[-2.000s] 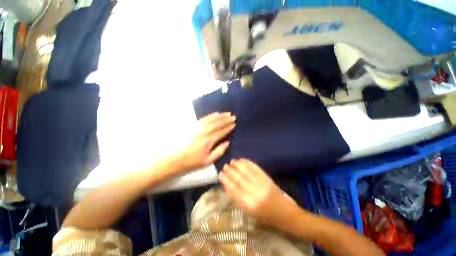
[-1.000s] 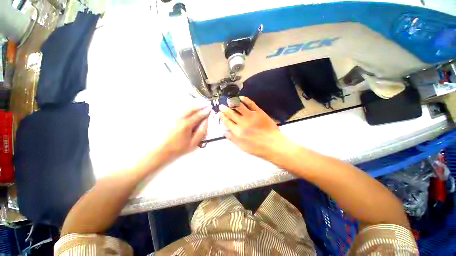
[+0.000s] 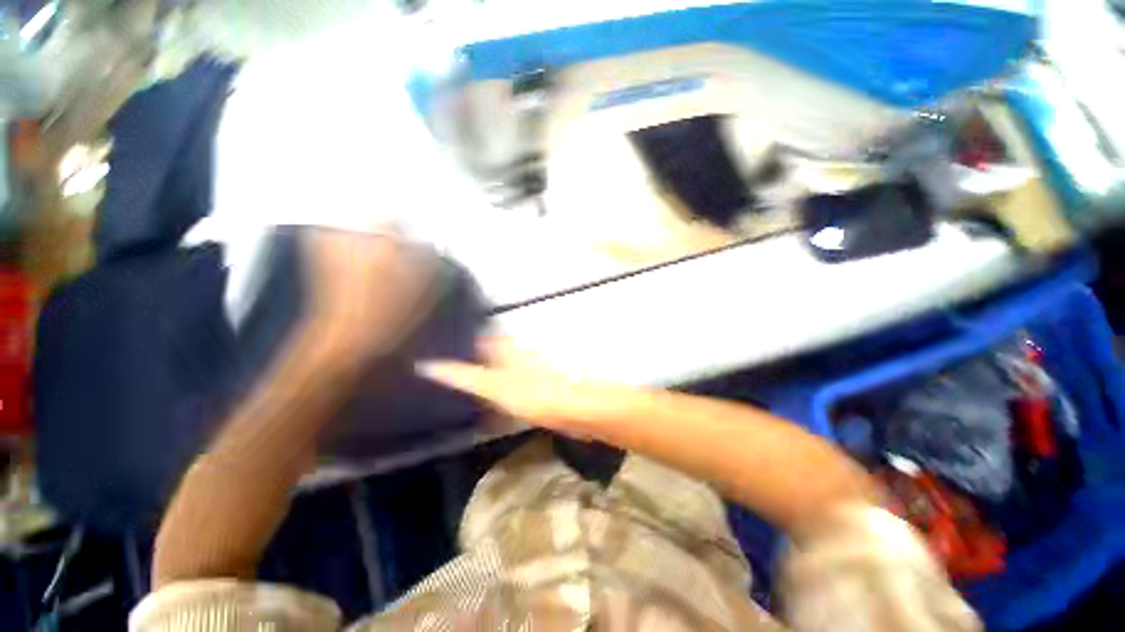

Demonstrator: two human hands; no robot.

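Note:
A dark navy cut piece (image 3: pixel 407 383) lies at the left front of the white table, near the table's edge, blurred by motion. My left hand (image 3: pixel 370 290) is on or over its upper part, strongly blurred, so its grip cannot be told. My right hand (image 3: pixel 500 377) is at the piece's right side with fingers pointing left; whether it pinches the cloth is unclear. Stacked navy pieces (image 3: pixel 123 370) lie to the left. The sewing machine's needle area (image 3: pixel 524 179) is behind and to the right, with no hand at it.
A frayed black scrap (image 3: pixel 697 167) lies on the machine bed. A black glossy phone-like object (image 3: pixel 870 220) lies right of it. A blue crate (image 3: pixel 851 389) with clear and red plastic bags stands below at right. A red box (image 3: pixel 12 352) is far left.
Both hands have moved left from the needle area. The small navy piece beside the needle is no longer there; a larger navy piece now lies under the hands at the left front.

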